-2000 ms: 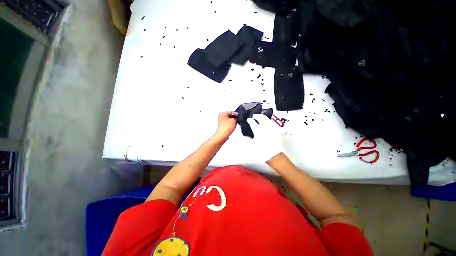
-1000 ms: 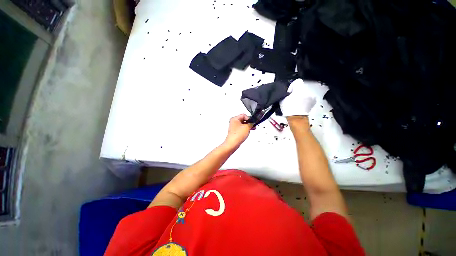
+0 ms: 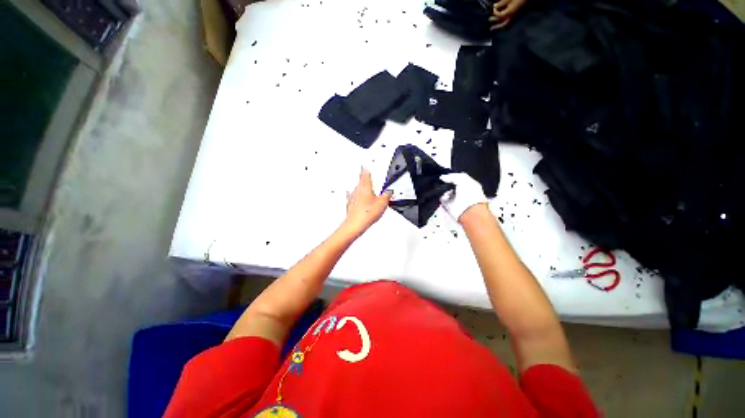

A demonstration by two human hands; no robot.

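A black pouch point(image 3: 418, 184) with a grey inside is held open above the white table, its mouth towards the left. My bare left hand point(image 3: 365, 200) holds the pouch's left edge between thumb and fingers. My right hand point(image 3: 463, 196), in a white glove, grips the pouch's right side. Flat black pouches point(image 3: 368, 102) lie just beyond, and another flat piece point(image 3: 475, 159) lies beside my gloved hand. The small red-handled snips are mostly hidden at my right hand.
Scissors with red handles point(image 3: 600, 270) lie near the table's front edge. A large black heap point(image 3: 621, 114) covers the right side. Another person's hand point(image 3: 506, 11) touches it at the top. Black scraps dot the white table point(image 3: 245, 196). A blue bin point(image 3: 155, 359) stands at lower left.
The pouch has been turned and spread open between both hands. My gloved hand has moved down and left from the flat pieces. Another person's hand has appeared at the top.
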